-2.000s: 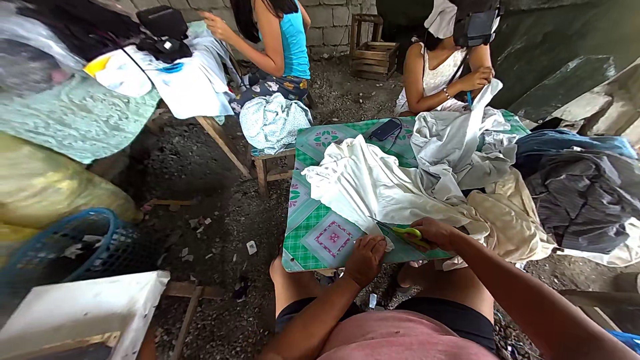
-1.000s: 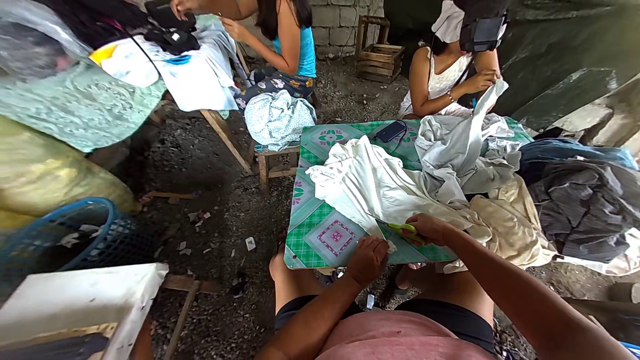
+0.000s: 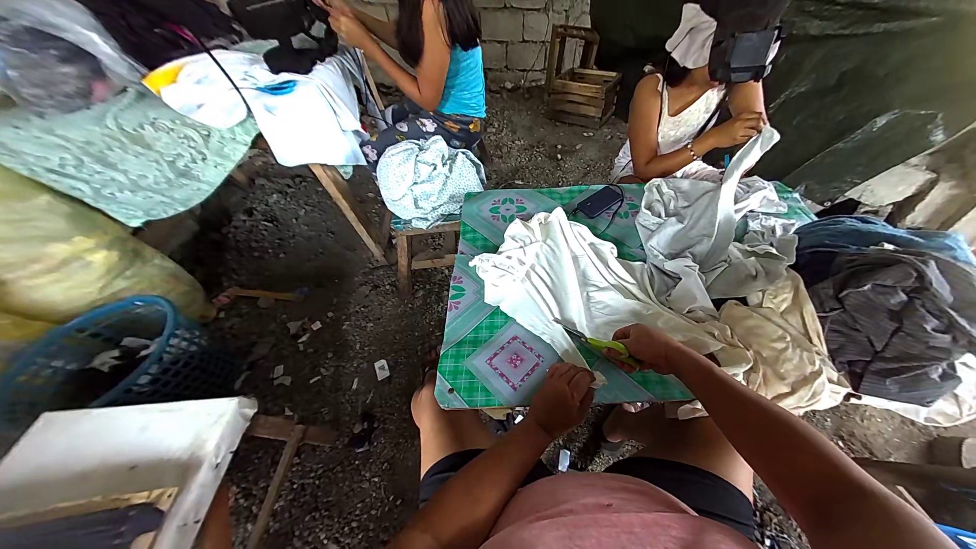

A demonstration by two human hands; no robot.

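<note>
A white cloth garment (image 3: 568, 267) lies spread over a table with a green and pink patterned cover (image 3: 488, 374). My right hand (image 3: 644, 348) holds scissors with yellow-green handles (image 3: 610, 347), their blades at the lower edge of the white cloth. Just left of them, my left hand (image 3: 564, 393) grips the near end of the cloth at the table's front edge. Whether the blades are parted is too small to tell. Beige cloth (image 3: 785, 343) lies to the right of my right hand, hanging over the front edge.
Across the table a person (image 3: 682, 126) holds grey-white cloth (image 3: 698, 221). A black phone-like device (image 3: 598, 201) with a cord lies at the back. Dark garments (image 3: 892, 320) are piled right. Another person (image 3: 438, 69) sits beyond a stool with patterned cloth (image 3: 428, 179). A blue plastic basket (image 3: 164, 343) stands left.
</note>
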